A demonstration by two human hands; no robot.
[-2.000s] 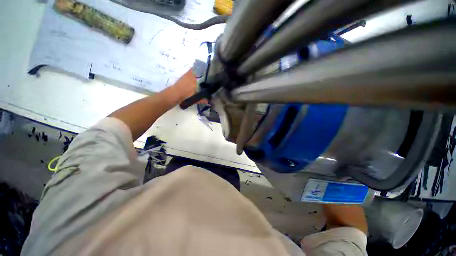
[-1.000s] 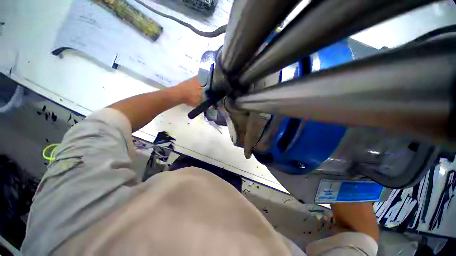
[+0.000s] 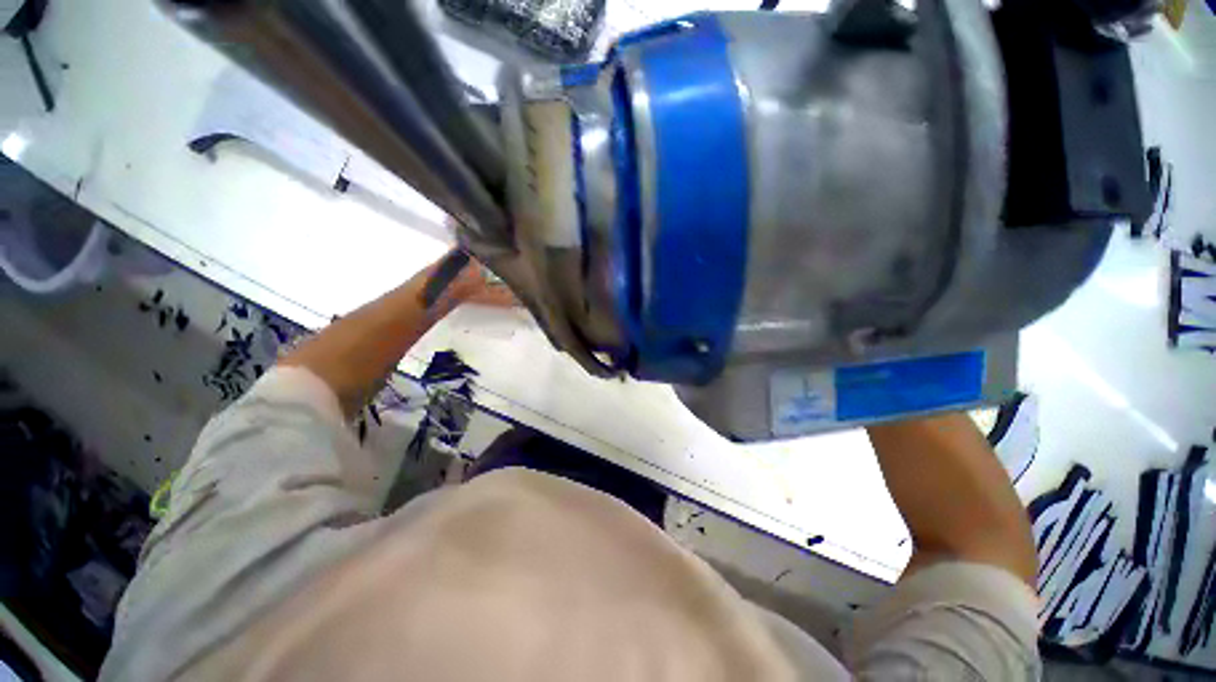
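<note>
The straight-knife cutting machine (image 3: 840,173) fills the upper middle of the view, with its silver motor, blue band and label plate. Its metal rods run to the upper left. My left hand (image 3: 478,287) is partly visible at the left side of the machine, low by the rods; its fingers are mostly hidden. My right forearm reaches up under the label plate, and my right hand is hidden behind the motor. The paper marker (image 3: 274,113) lies on the table left of the machine, with a dark fabric edge at its corner.
The white table (image 3: 174,180) runs diagonally, its edge in front of my body. Dark-edged cut strips (image 3: 1087,560) lie at the right. A wrapped weight (image 3: 540,20) is at the top. Black scraps (image 3: 440,386) hang at the table edge, and more litter the floor.
The machine's rods have swung from the right to the upper left, and its motor shows side-on. My right forearm has moved up under it. More cut strips show at the right.
</note>
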